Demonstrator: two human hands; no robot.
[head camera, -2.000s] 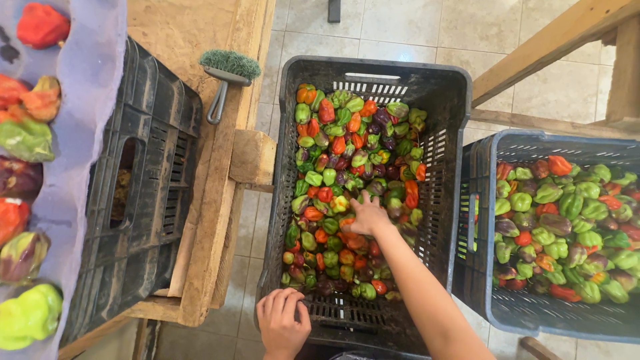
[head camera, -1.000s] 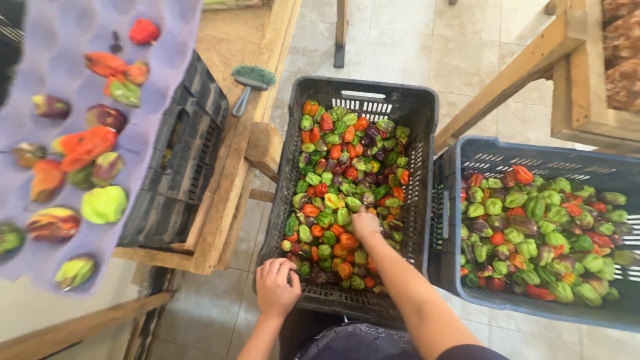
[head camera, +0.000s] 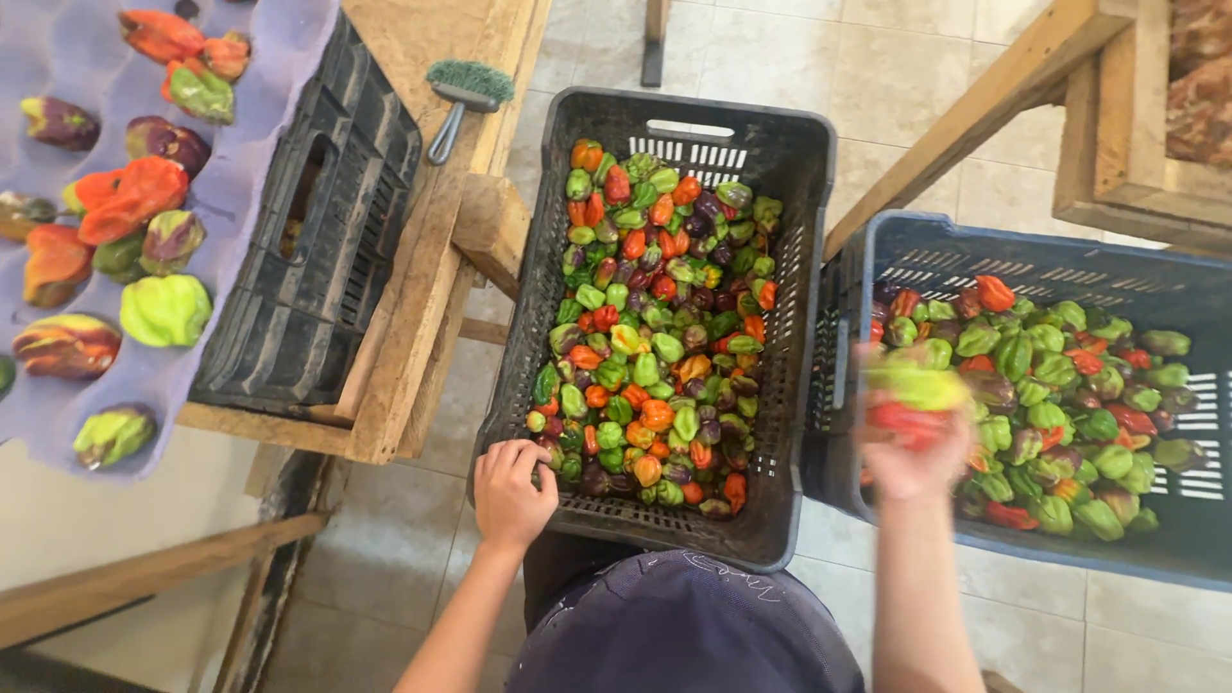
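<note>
My left hand (head camera: 516, 491) rests with curled fingers on the near left corner of a black plastic crate (head camera: 818, 241), which holds mixed green, red, orange and purple habanero-type peppers (head camera: 664, 346). Blurred by motion, my right hand (head camera: 914, 443) is raised over the left side of a blue-grey plastic crate (head camera: 1088, 568) and holds peppers (head camera: 914, 404), one yellow-green and one red. More peppers (head camera: 1059, 414), mostly green, fill much of that crate.
At upper left, a purple egg-type tray (head camera: 58, 423) carries several peppers beside another black crate (head camera: 308, 289) on a wooden table (head camera: 385, 385). A green-bristled brush (head camera: 467, 91) lies near its edge. A wooden frame (head camera: 982, 125) stands at upper right.
My right hand has moved from among the peppers in the black crate to above the blue-grey crate, now with peppers in it. My left hand stays at the black crate's near left corner.
</note>
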